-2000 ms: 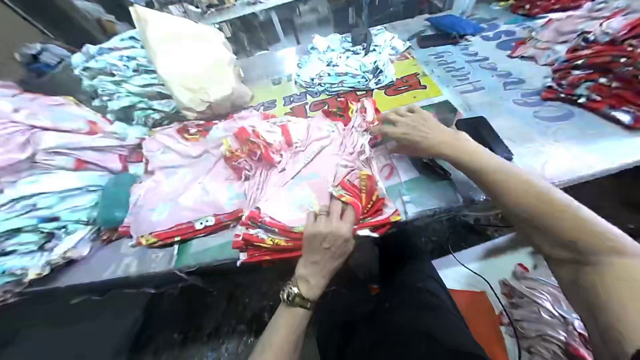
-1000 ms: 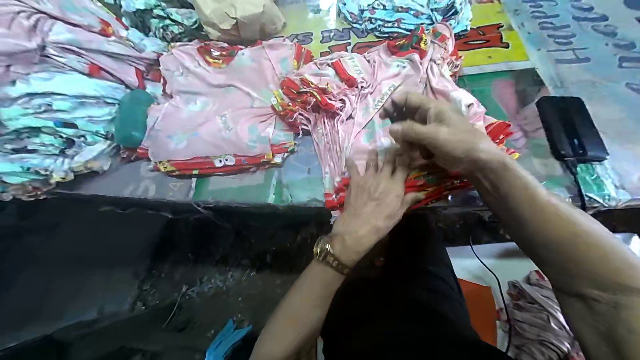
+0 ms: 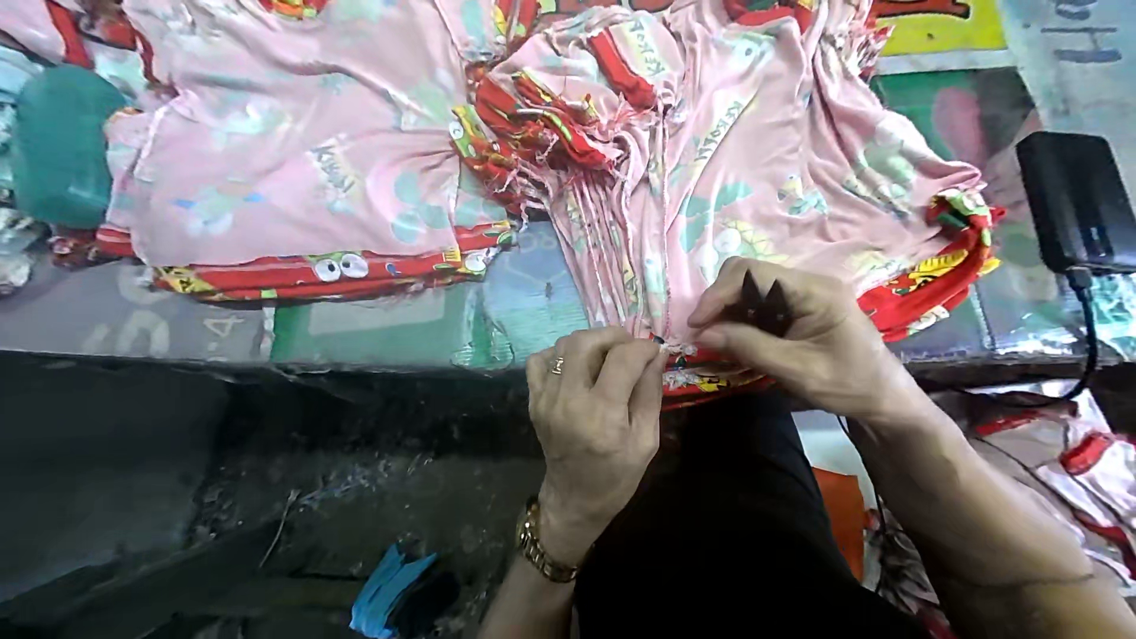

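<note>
A stack of pink printed garments with red trim [image 3: 745,160] lies at the table's front edge. My left hand [image 3: 599,408], with a ring and a gold-coloured watch [image 3: 543,543], pinches the hem of the stack between thumb and fingers. Close beside it, my right hand [image 3: 799,342] pinches the same hem with thumb and forefinger, and small dark thread snips [image 3: 763,303] sit in its palm, tips pointing up. Bunched red-trimmed sleeves [image 3: 550,124] lie on the stack's left side. Farther left is another pink garment stack [image 3: 311,151].
A black rectangular device [image 3: 1078,200] with a cable is on the table at the right. A green oval object [image 3: 67,146] stands at the far left. Pink and red fabric [image 3: 1065,470] lies low on the right, and blue scraps [image 3: 390,590] are below the table.
My right hand has come from the stack's upper right down to the front hem, beside my left hand. The snips now show in its palm. The view has moved closer to the stack.
</note>
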